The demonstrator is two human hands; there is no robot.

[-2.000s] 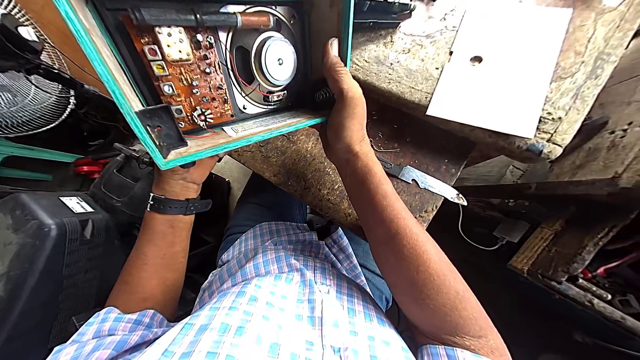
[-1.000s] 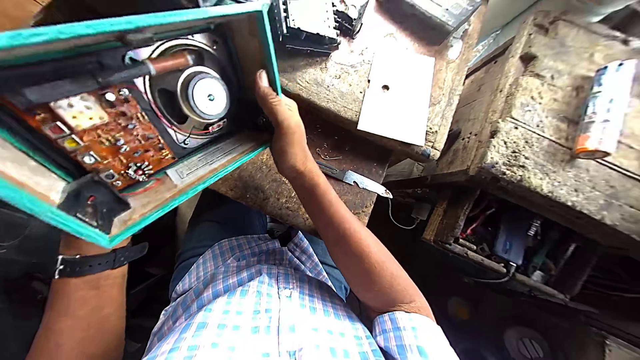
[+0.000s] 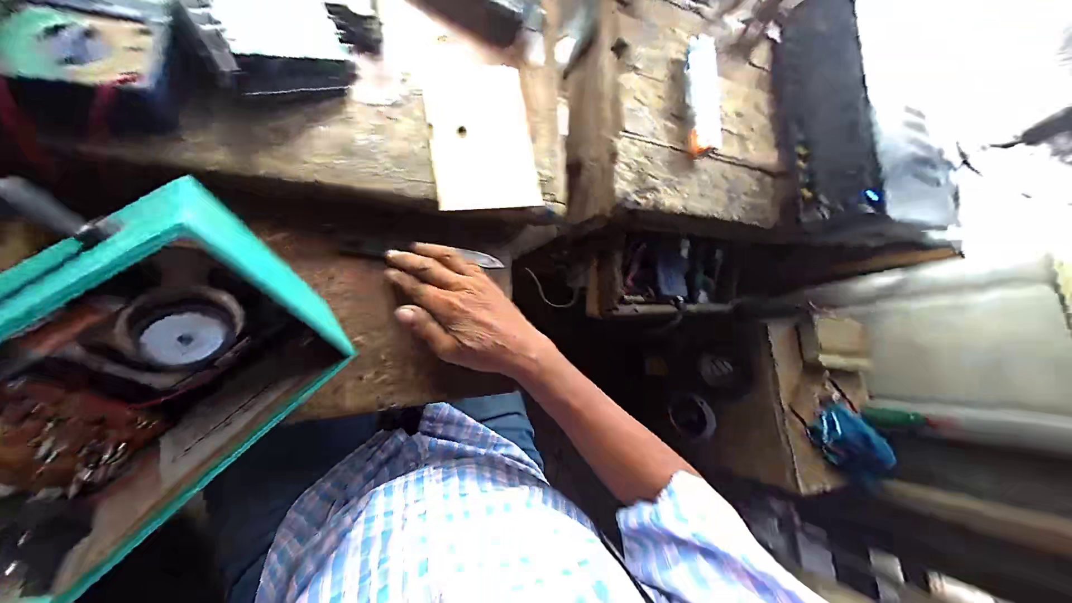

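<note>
A teal-edged radio case, its back off, fills the left of the view. Inside it are a round speaker and a brown circuit board. My right hand is off the case, palm down with fingers spread, over the wooden bench. Its fingertips lie over or against a knife-like metal blade, whose dark handle end is partly hidden; whether they grip it cannot be told. My left hand is out of view.
Behind the bench, a raised wooden shelf bears a white board with a hole. To the right, a white and orange can lies on a wooden box top. Below it is an open compartment of parts. A blue plastic bag is at the lower right.
My right hand has let go of the radio case and moved down to the blade on the bench. My left wrist has gone out of view. The view has swung right.
</note>
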